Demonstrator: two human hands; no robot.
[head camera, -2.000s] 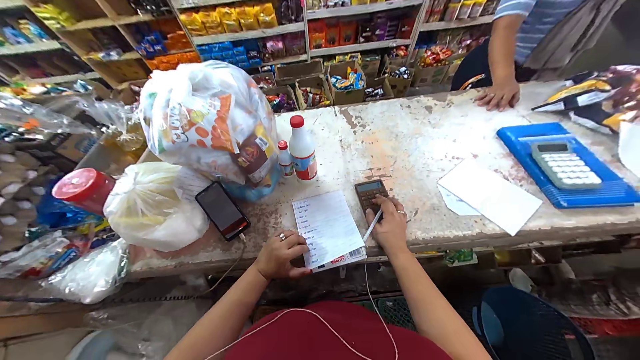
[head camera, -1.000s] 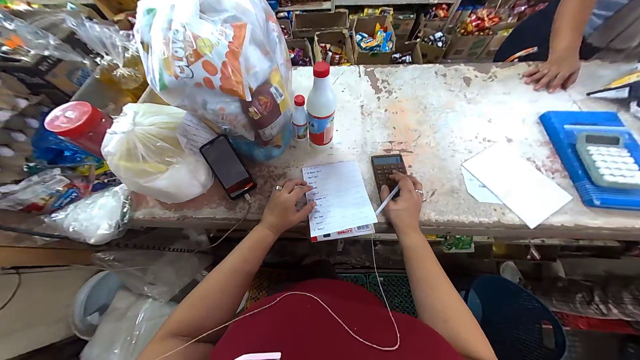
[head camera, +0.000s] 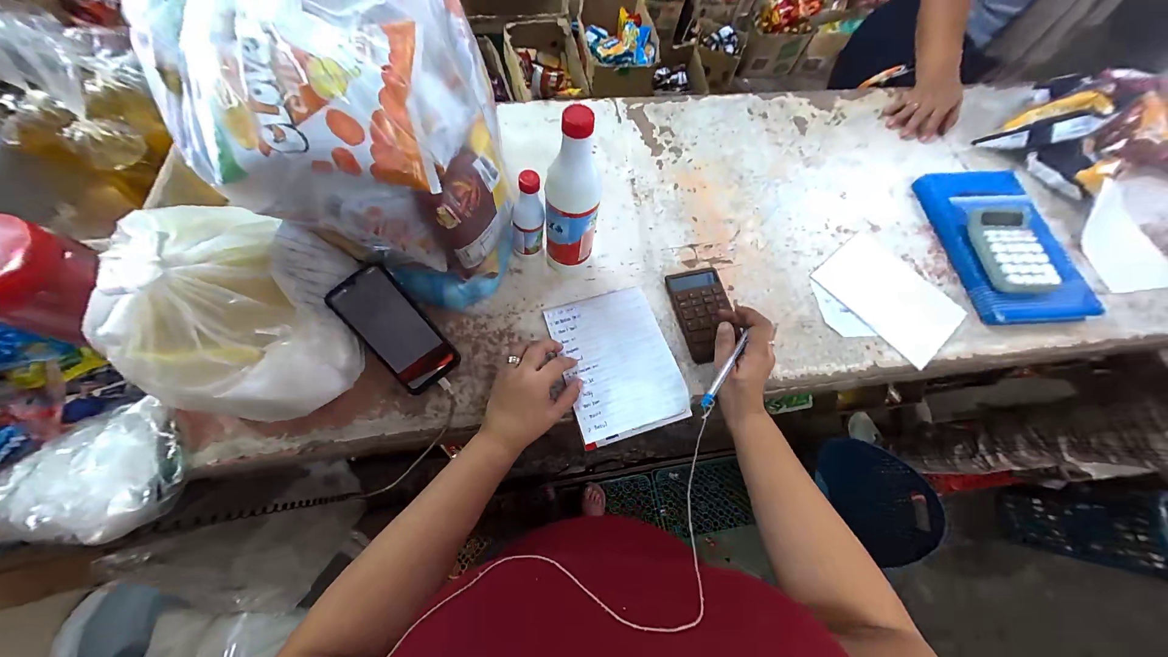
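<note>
My left hand (head camera: 534, 388) rests with its fingers spread on the left edge of a notepad (head camera: 630, 370) bearing handwritten lines. In my right hand (head camera: 748, 360) is a pen (head camera: 727, 370) with a string tied to its end. The fingers of that hand touch the lower right edge of a small brown calculator (head camera: 698, 313), which lies on the counter just right of the notepad. A smartphone (head camera: 392, 327) with a cable plugged in lies left of my left hand. A large and a small white bottle (head camera: 573, 192) with red caps stand beyond the notepad.
Filled plastic bags (head camera: 224, 310) crowd the counter's left side. To the right lie white papers (head camera: 888, 297) and a blue folder (head camera: 958, 228) with a grey calculator (head camera: 1013, 251) on it. Another person's hand (head camera: 926, 108) rests on the far edge. Below is a dark blue basket (head camera: 881, 502).
The view has moved closer to the counter. Both hands have stayed at the notepad and the brown calculator, with the pen still in my right hand.
</note>
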